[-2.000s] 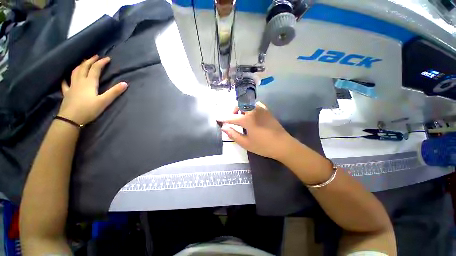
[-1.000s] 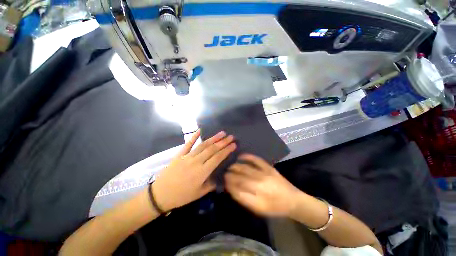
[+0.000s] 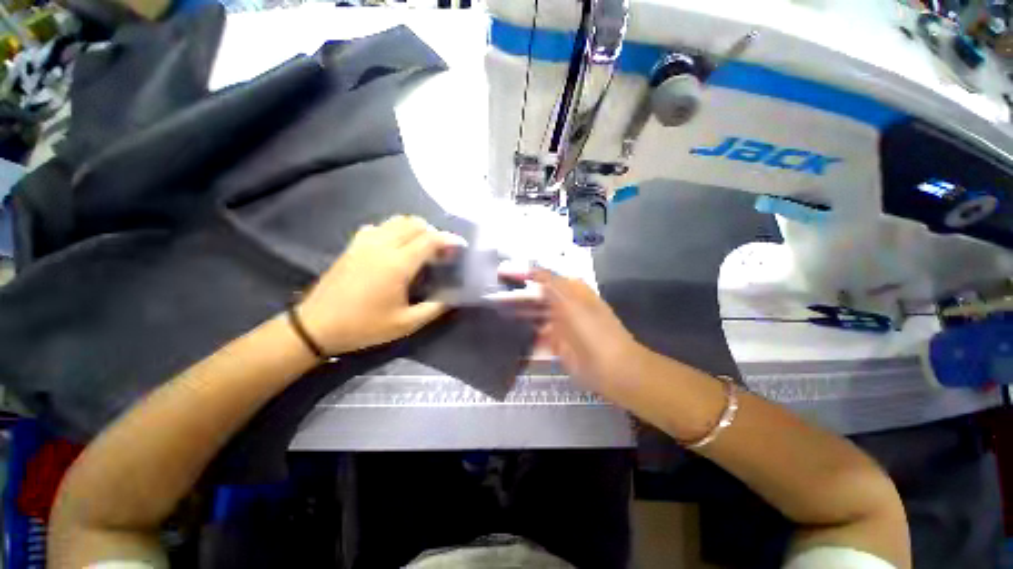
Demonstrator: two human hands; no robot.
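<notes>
A large dark grey garment panel (image 3: 144, 289) lies spread left of the needle, with curved cut-outs at its edges. My left hand (image 3: 383, 283) is shut on a small dark grey piece (image 3: 494, 345) near the panel's right edge. My right hand (image 3: 572, 322) is at this piece's right side, its fingers blurred, so its grip cannot be told. The presser foot and needle area (image 3: 539, 183) is just above both hands in bright light. Small shaped pieces (image 3: 672, 283) lie right of the needle, partly under the machine arm.
The white sewing machine (image 3: 644, 145) stands across the upper right. Thread snips (image 3: 850, 318) and a blue cup (image 3: 966, 353) are at the right. A ruler strip (image 3: 444, 391) runs along the front edge. A blue basket (image 3: 24, 489) with red cloth is at lower left.
My hands have moved up from the front table edge to beside the needle area, with a small grey piece now between them. The camera view has shifted left.
</notes>
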